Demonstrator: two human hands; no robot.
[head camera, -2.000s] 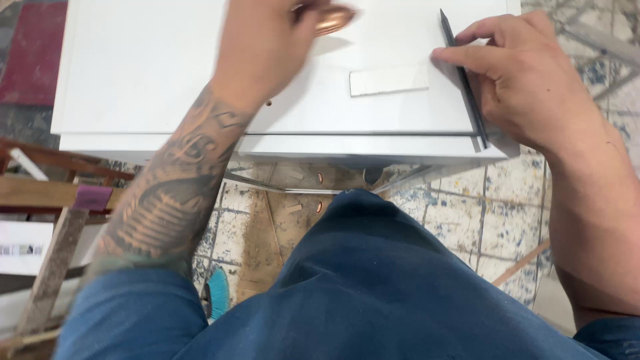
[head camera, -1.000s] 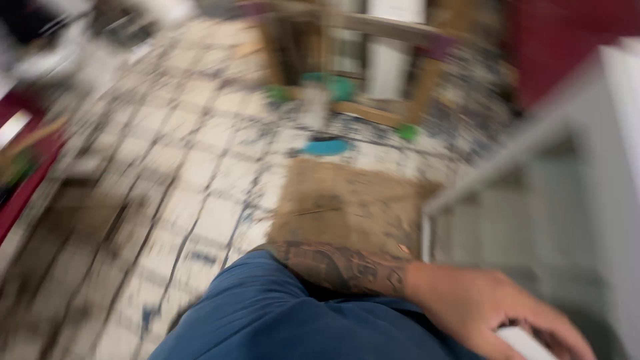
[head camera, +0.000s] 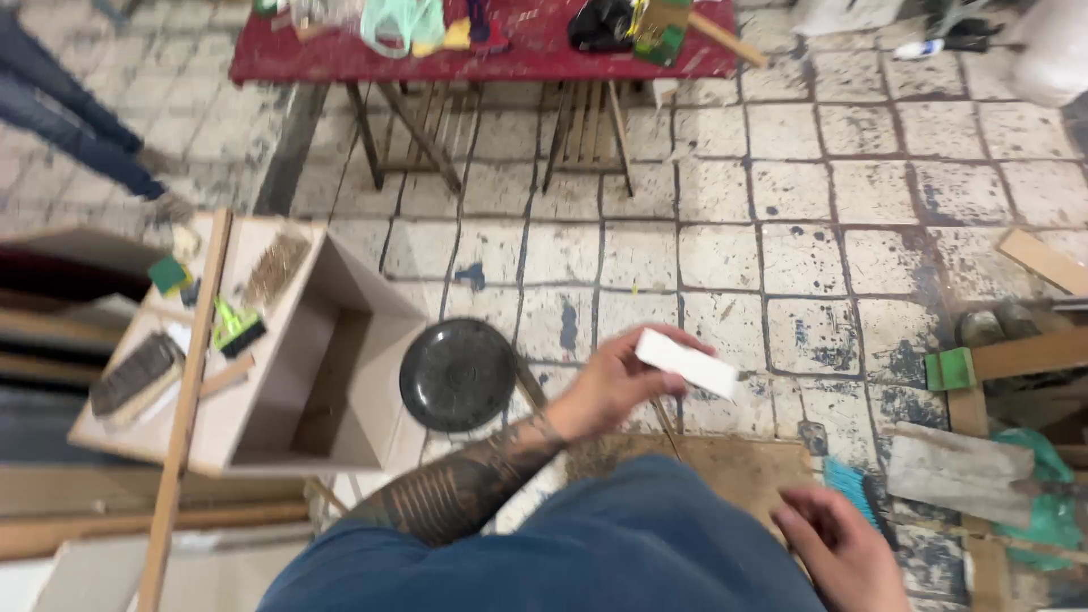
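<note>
My left hand (head camera: 625, 382), at the end of a tattooed forearm, holds a small white rectangular strip (head camera: 687, 364) between thumb and fingers, over the tiled floor. At the lower right, my right hand (head camera: 837, 544) hangs beside my blue shirt with its fingers loosely bent and nothing seen in it. A turquoise-bristled brush (head camera: 852, 491) lies just behind that hand. To the left of my left hand is a round black stool seat (head camera: 457, 375).
An open wooden cabinet box (head camera: 340, 374) with a green brush (head camera: 235, 326) and a long wooden batten (head camera: 189, 399) on top stands at left. A red table (head camera: 544, 59) crosses the back. A person's legs (head camera: 76, 110) show at upper left. Trestle parts (head camera: 1033, 353) stand at right.
The view has swung away from the white panel to the floor and red table. The white strip lay on that panel; now my left hand holds it. The dark pencil-like tool by my right hand is out of view.
</note>
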